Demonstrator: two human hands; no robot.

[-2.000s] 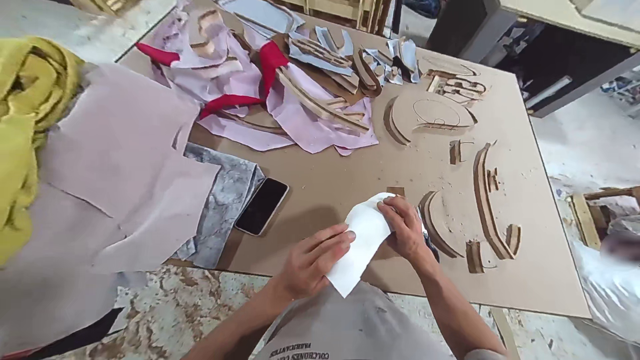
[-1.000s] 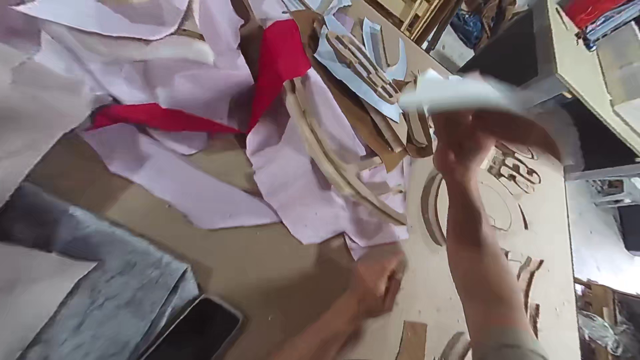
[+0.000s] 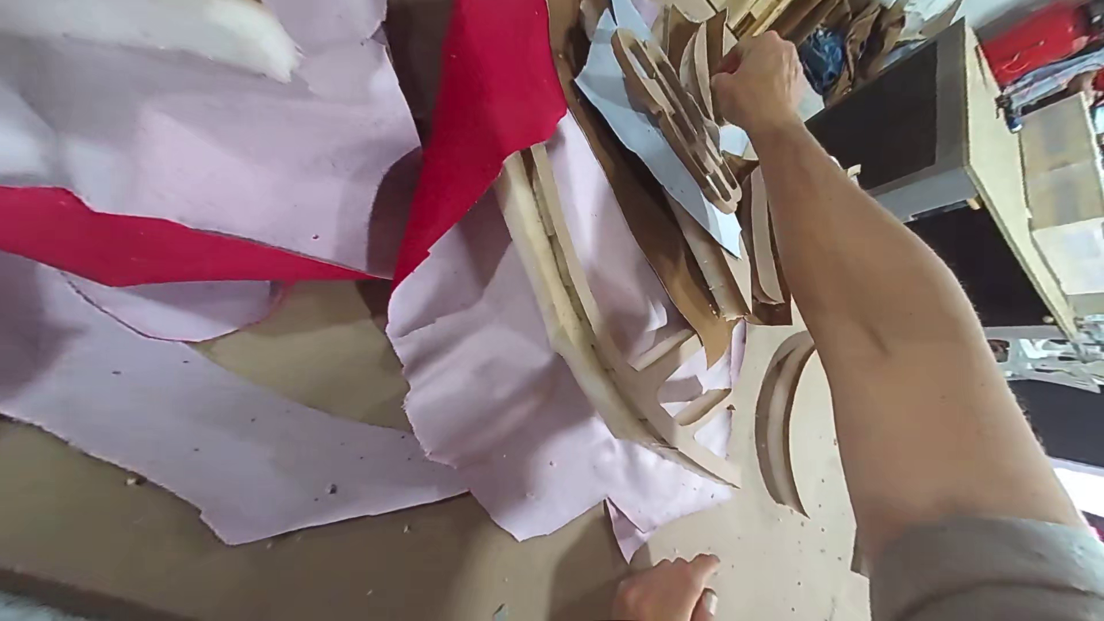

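My right hand (image 3: 759,82) reaches to the top right, its fingers curled at a curved strip (image 3: 697,69) in a heap of cut pieces; whether it grips the strip is not clear. Beside it, a slotted brown piece (image 3: 677,129) lies on a light blue sheet (image 3: 642,147). My left hand (image 3: 664,591) is partly in view at the bottom edge, resting near the table top with its fingers curled; what is under them is hidden. Between the hands lies a long curved foam-edged strip (image 3: 569,319) on pale pink fabric-like material (image 3: 492,379).
Red material (image 3: 487,112) crosses the pink sheets at the upper middle. A separate curved piece (image 3: 780,423) sits on the brown table top (image 3: 345,569), right of the pink material. Dark-fronted furniture (image 3: 888,112) stands beyond my right arm.
The white sheet, held in both hands at first and then by the right, is out of sight. My right hand has moved to the heap of cut pieces. The view has moved closer to the pink material.
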